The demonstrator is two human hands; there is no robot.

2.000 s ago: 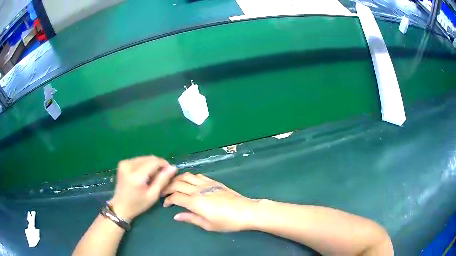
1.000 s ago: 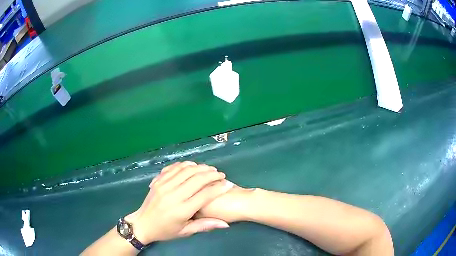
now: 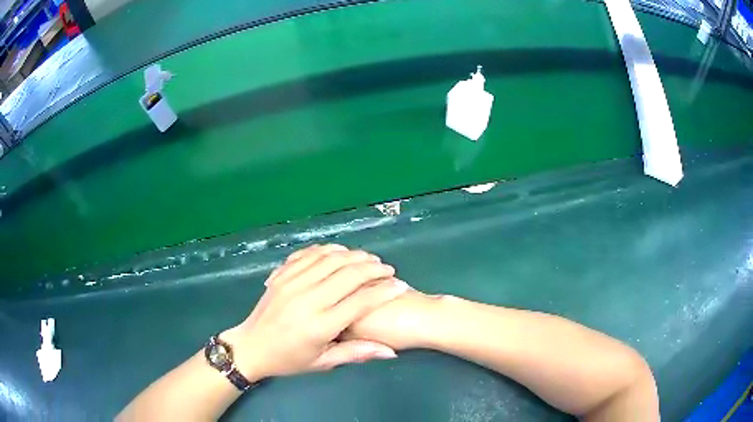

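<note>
My left hand (image 3: 318, 309), with a watch on the wrist, lies flat over my right hand (image 3: 384, 317) on the dark green near edge. No object shows in the left hand; the right hand's fingers are mostly hidden beneath it. A white power adapter (image 3: 469, 109) with thin prongs lies on the green belt, up and right of my hands. An open adapter housing (image 3: 159, 113) lies on the belt at the left, its dark opening showing a bit of yellow, with a white plug end cap (image 3: 155, 78) beside the opening.
A white guide strip (image 3: 648, 99) lies across the green conveyor belt (image 3: 272, 157) at right. A small white pronged piece (image 3: 49, 353) lies on the near edge at far left. A small white object (image 3: 703, 32) is at the far upper right.
My left hand has opened from a curled shape and come to lie over my right hand. The adapter and the open housing have moved right along the belt.
</note>
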